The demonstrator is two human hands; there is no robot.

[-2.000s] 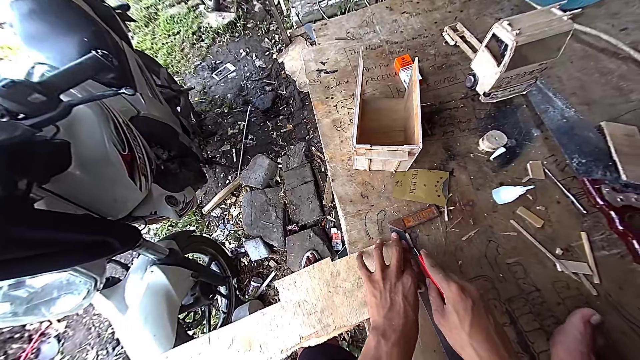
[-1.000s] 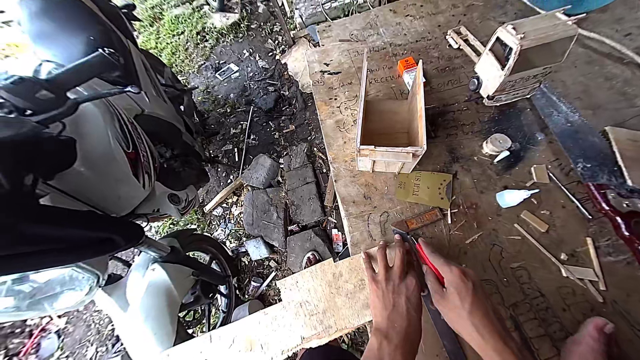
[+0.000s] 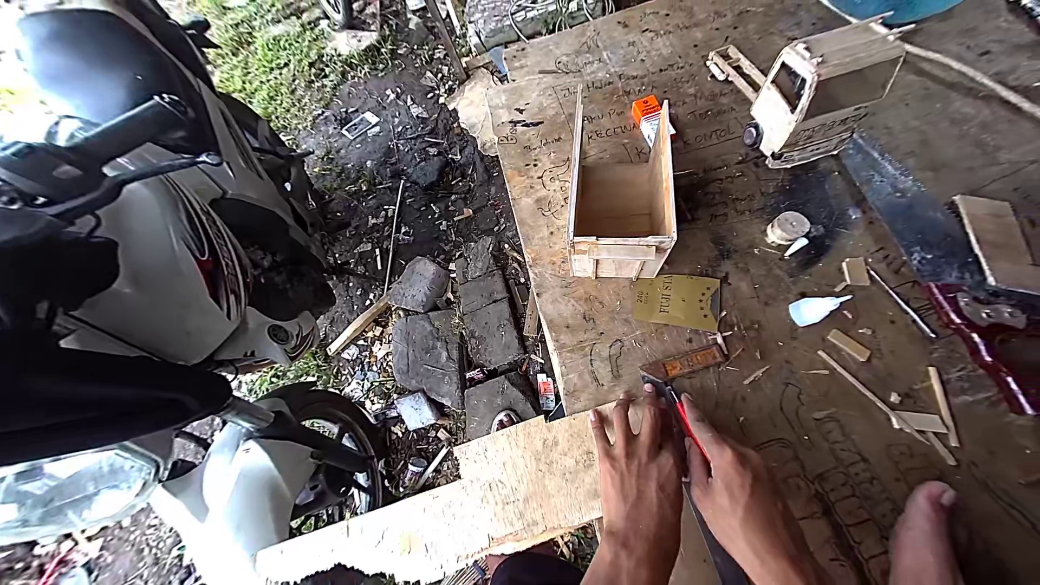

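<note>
My left hand point(image 3: 638, 479) presses with spread fingers on a thin plywood sheet point(image 3: 520, 479) and beside a dark metal straightedge point(image 3: 707, 528). In my right hand point(image 3: 731, 496) is a red-handled cutting tool point(image 3: 686, 418), its tip close to my left fingertips. Just beyond them lies a small orange-brown marked bar point(image 3: 691, 362), with a yellow sandpaper piece point(image 3: 678, 301) above it. An open-topped wooden box point(image 3: 621, 203) stands farther off. At the upper right is a wooden model truck cab point(image 3: 821, 89) with a dark wheel.
A hand saw point(image 3: 910, 203), small glue bottle point(image 3: 815, 309), round wooden piece point(image 3: 788, 228) and wood strips point(image 3: 873, 394) lie on the right of the plywood table point(image 3: 544, 284). An orange box point(image 3: 647, 114) is behind the wooden box. A motorcycle point(image 3: 162, 268) stands left; a bare foot point(image 3: 922, 528) rests lower right.
</note>
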